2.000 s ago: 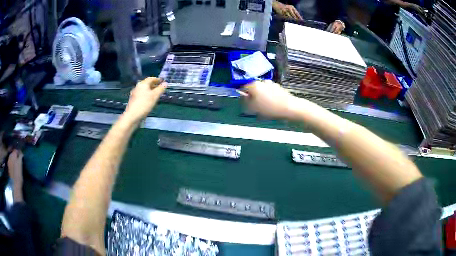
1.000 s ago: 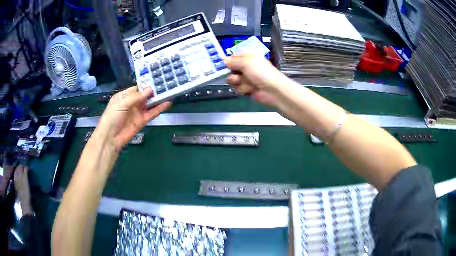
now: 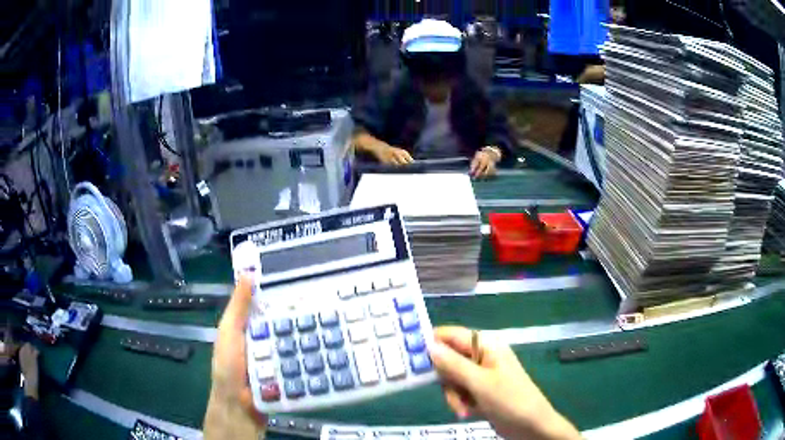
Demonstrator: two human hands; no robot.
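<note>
A large silver-white calculator point(image 3: 323, 311) is held up, slightly tilted, close in front of me. It has a dark display, grey and blue keys and a red key at the lower left. My left hand point(image 3: 231, 369) grips its left edge, with the thumb near the display. My right hand point(image 3: 482, 378) holds its lower right edge; a thin tan tool point(image 3: 475, 345) sticks up between the fingers. The top edge of a white panel with rows of small parts point(image 3: 409, 431) shows below the calculator. The display shows no digits that I can read clearly.
Dark strips point(image 3: 602, 348) lie on the green belt, with another at left point(image 3: 155, 347). Panels are stacked behind the calculator point(image 3: 443, 249) and tall at right point(image 3: 680, 172). Red bins point(image 3: 516, 238) stand beyond; another is lower right point(image 3: 728, 416). A white fan point(image 3: 96, 232) is left. A person works opposite.
Both hands reached to the calculator on the far side, lifted it and brought it closer. The view has tilted up, so the coworker shows and the silver parts tray has almost left the picture.
</note>
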